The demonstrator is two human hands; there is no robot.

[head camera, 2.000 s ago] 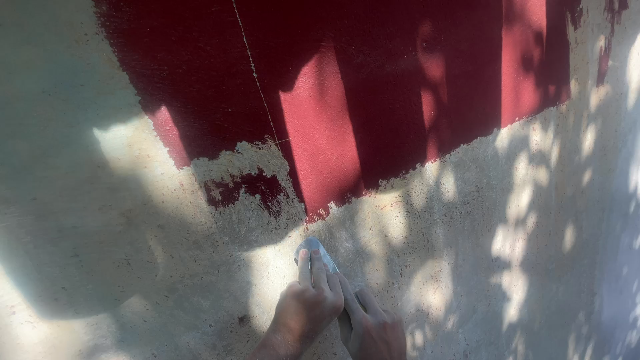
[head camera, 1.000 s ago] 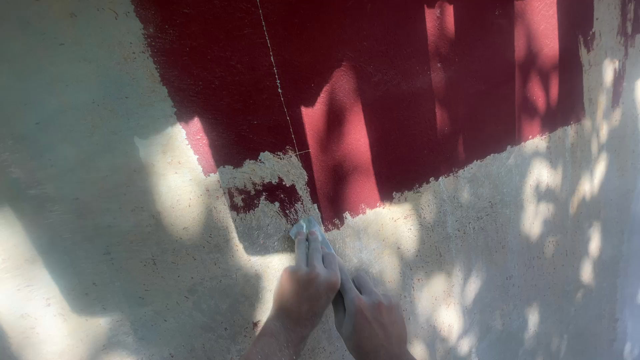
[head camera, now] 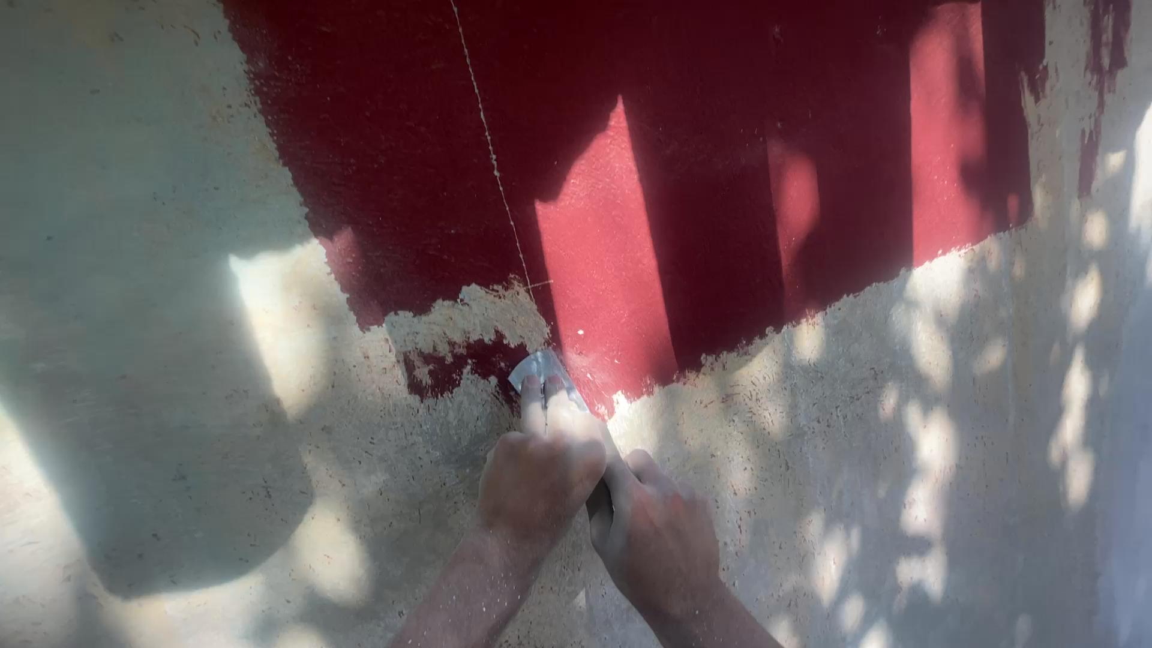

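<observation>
A metal scraper (head camera: 537, 367) lies with its blade against the wall, at the ragged lower edge of the dark red paint (head camera: 720, 225). The fingers of my left hand (head camera: 544, 468) press on the blade from above. My right hand (head camera: 661, 531), lower and to the right, is closed around the scraper's handle, most of which is hidden. Just left of the blade, a small remnant of red paint (head camera: 441, 371) stands within bared pale wall surface. Pale specks dot my left forearm.
Pale, scraped wall surface (head camera: 792, 450) runs below and to both sides of the red area. A thin light crack line (head camera: 490, 144) crosses the paint downwards. Patches of sunlight and shadow fall over the wall. Red streaks (head camera: 1093, 99) show at the upper right.
The blade has moved up along the paint edge from its place two seconds ago, below the red corner. Both hands have moved with it.
</observation>
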